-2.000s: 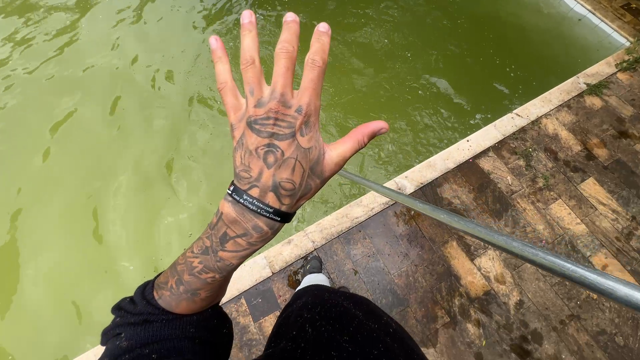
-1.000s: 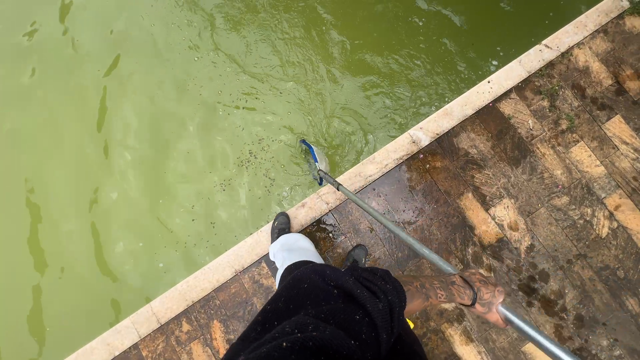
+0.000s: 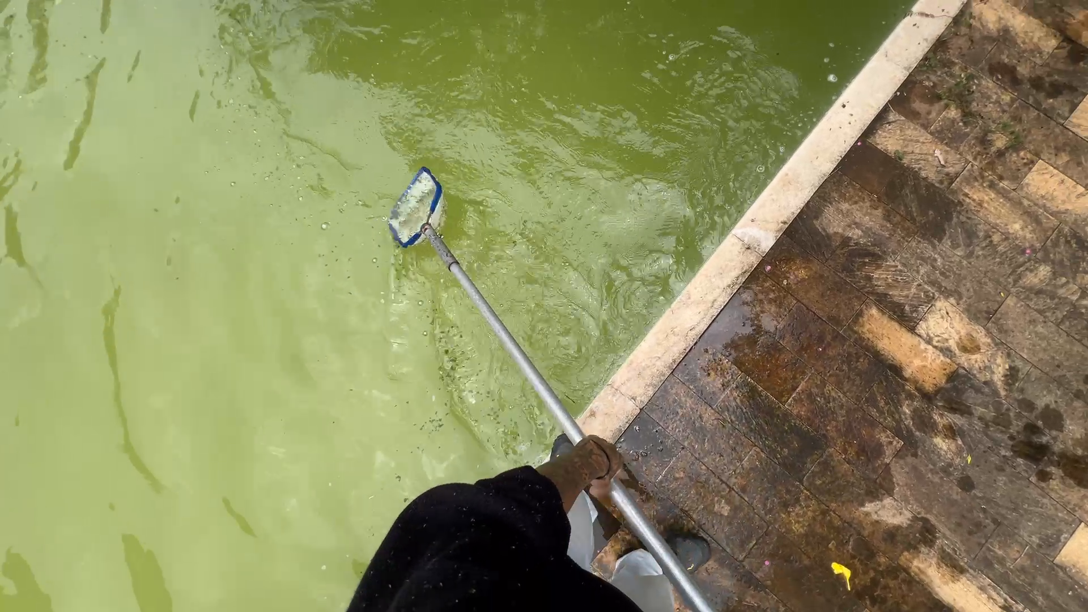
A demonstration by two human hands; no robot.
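Note:
My left hand [image 3: 593,461], with a dark band at its wrist, is closed around the metal telescopic pole [image 3: 518,357] near the pool's edge. The pole runs from the bottom of the view up and left over the green water. At its far end a blue-framed skimmer net [image 3: 416,208] with pale mesh sits at the water's surface, tilted, with ripples around it. My right hand is not in view; the lower part of the pole leaves the picture at the bottom.
Green pool water [image 3: 212,340] fills the left and top. A pale stone coping [image 3: 705,297] runs diagonally beside my feet. Wet, patchy stone paving [image 3: 816,442] lies to the right, with a shoe [image 3: 688,551] and a small yellow leaf [image 3: 841,574] on it.
Two seconds ago my left hand was spread open over the water; it now grips the pole. Since one second ago the net has moved away from the coping, farther out over the pool.

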